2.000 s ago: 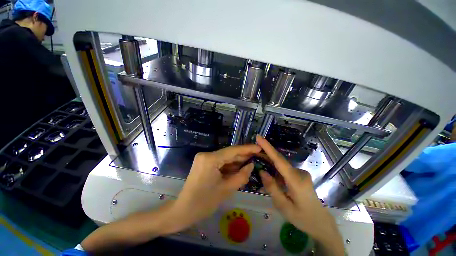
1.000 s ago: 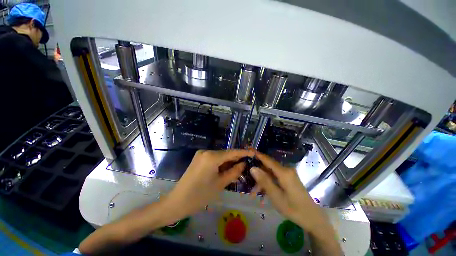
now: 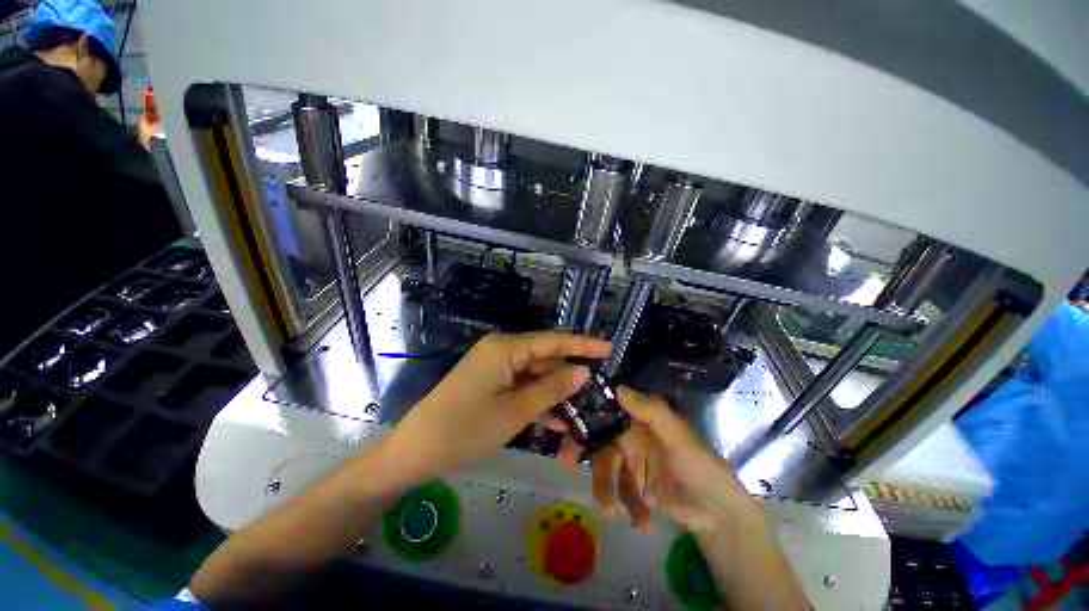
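Observation:
A small black housing part (image 3: 594, 413) with shiny details is held between my two hands, in front of the press and above its front panel. My left hand (image 3: 496, 400) pinches its upper left edge with thumb and fingers. My right hand (image 3: 669, 466) holds it from the right and below, fingers partly curled under it. The left press nest (image 3: 484, 296) and the right press nest (image 3: 683, 349) sit on the shiny base plate behind my hands. Whether a small insert is in the housing cannot be told.
The upper press plate (image 3: 418, 179) hangs over the nests between steel guide posts. The front panel has a red stop button (image 3: 570, 554) and green buttons (image 3: 420, 522). A black pocketed tray (image 3: 131, 382) lies left. One person (image 3: 72, 155) is at left, a blue sleeve (image 3: 1033, 442) at right.
The housing is tilted and more exposed to view. My right hand has turned with its fingers lower, beneath the part. The left green button shows more clearly.

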